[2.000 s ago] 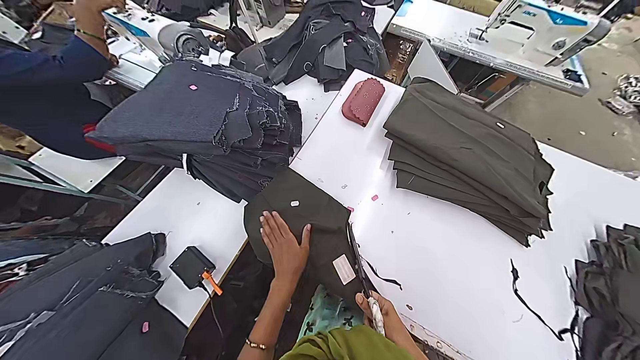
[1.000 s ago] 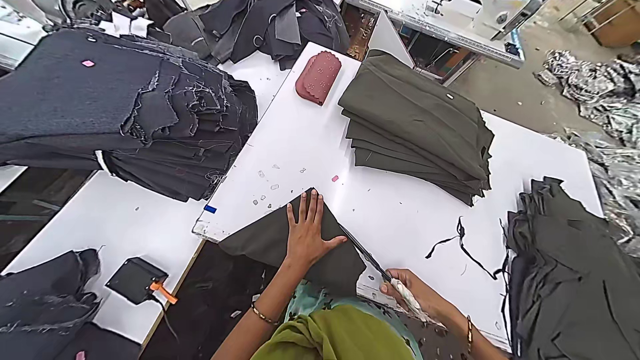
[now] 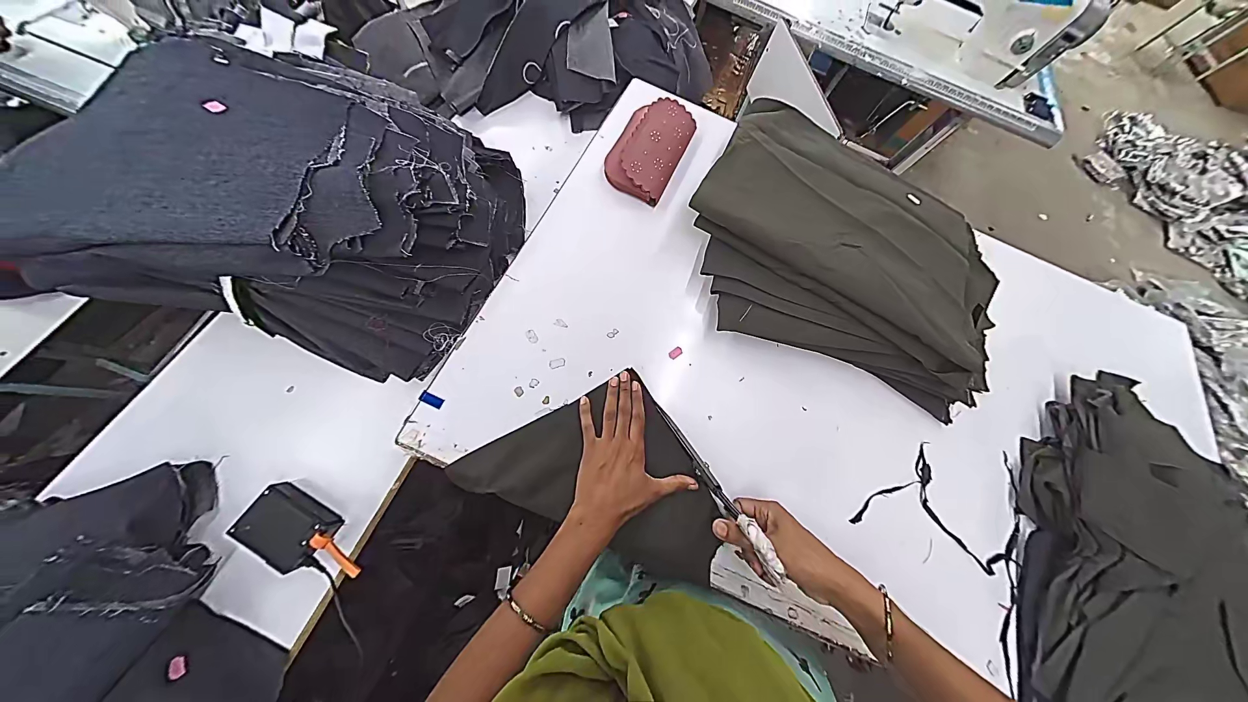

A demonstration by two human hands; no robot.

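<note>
A dark olive fabric piece [image 3: 546, 453] lies over the near edge of the white table, one corner pointing away from me. Flat on top of it, fingers spread, rests my left hand [image 3: 621, 458]. My right hand [image 3: 770, 541] grips a pair of scissors [image 3: 704, 475] whose handle is wrapped in white cloth. The scissor blades lie along the fabric's right edge, close to my left thumb; whether they are parted is not clear. Beyond the hands is a stack of folded olive fabric [image 3: 848, 244], with a dark red scalloped case [image 3: 651, 151] to its left.
A tall pile of frayed dark denim [image 3: 224, 185] stands at left, more denim [image 3: 97, 575] below it. A black box with an orange part [image 3: 283, 526] sits on the lower-left table. Olive cloth [image 3: 1131, 546] is heaped at right, near thread scraps [image 3: 923, 483]. A sewing machine [image 3: 1024, 39] is at upper right.
The fabric under my left hand has turned, its corner now pointing away, and the white label seen on it earlier no longer shows. My left hand now lies nearer that corner. The view has shifted.
</note>
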